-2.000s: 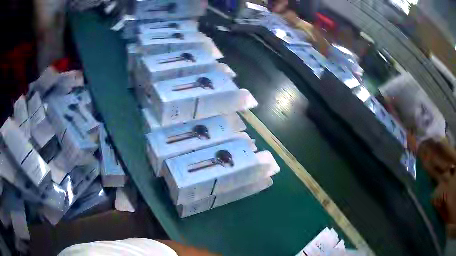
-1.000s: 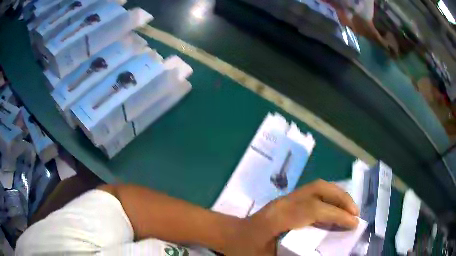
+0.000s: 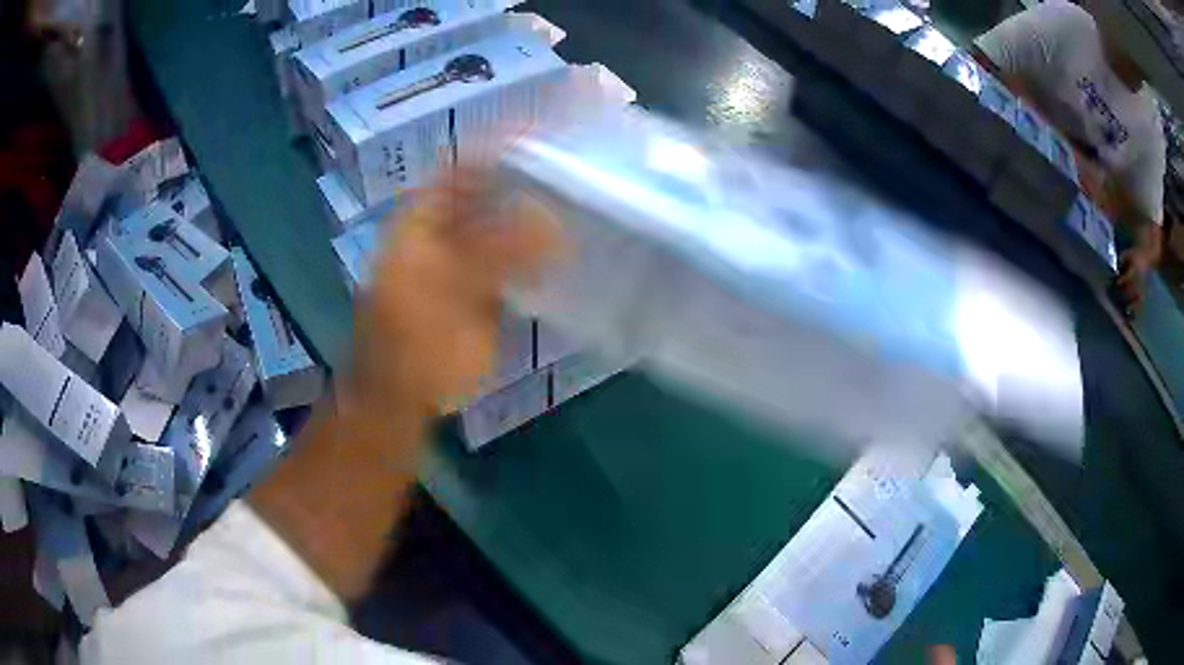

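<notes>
My left hand [image 3: 442, 279], blurred by motion, grips the end of an erected blue-white carton [image 3: 792, 299]. The carton is also blurred and reaches across the bench to the right, its far end bright white. Behind my hand stands a row of erected cartons [image 3: 422, 111] with dark product pictures on top, partly hidden by the hand and the held carton. A flat carton blank [image 3: 831, 585] lies at the lower right. Only a fingertip of my right hand [image 3: 941, 655] shows at the bottom edge over the blank; what it does cannot be told.
A jumbled carton heap [image 3: 169, 305] lies below the left edge of the green bench [image 3: 623, 481]. A part-open carton [image 3: 1058, 624] is at the lower right. A pale strip [image 3: 1039, 494] borders the dark conveyor belt. Another person [image 3: 1084, 104] is at the upper right, beside more cartons.
My left hand has moved from the lower right to the upper left and lifted a carton by its end. The view has swung back left, showing the heap and the carton row more fully.
</notes>
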